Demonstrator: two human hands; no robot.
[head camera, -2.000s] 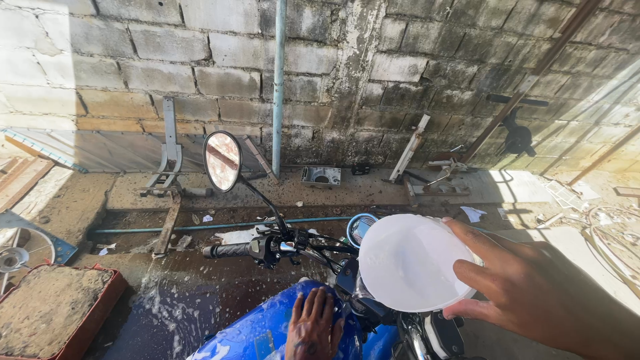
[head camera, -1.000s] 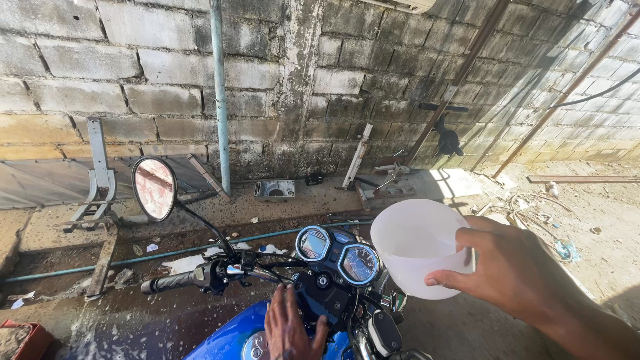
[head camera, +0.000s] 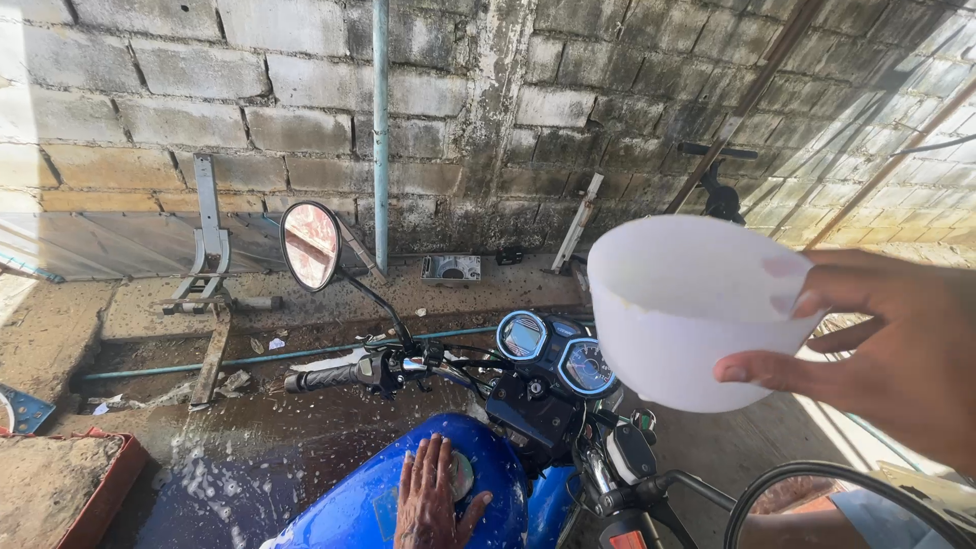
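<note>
My right hand grips the rim of a translucent white plastic tub, thumb outside and fingers over the edge, above the right side of a motorcycle's handlebar. The tub is tilted and its inside looks empty. My left hand lies flat on the wet blue fuel tank, beside the round fuel cap and partly over it. Ahead of the tank are the twin round gauges, the left grip and a round mirror.
A concrete-block wall with a blue pipe stands ahead. A metal stand and a metal housing sit by it. Soapy water wets the ground at left. At bottom right is the second mirror.
The tub, held in my right hand throughout, has gone from upright, its opening facing up, to a tilt. My left hand has moved back from near the handlebar onto the tank.
</note>
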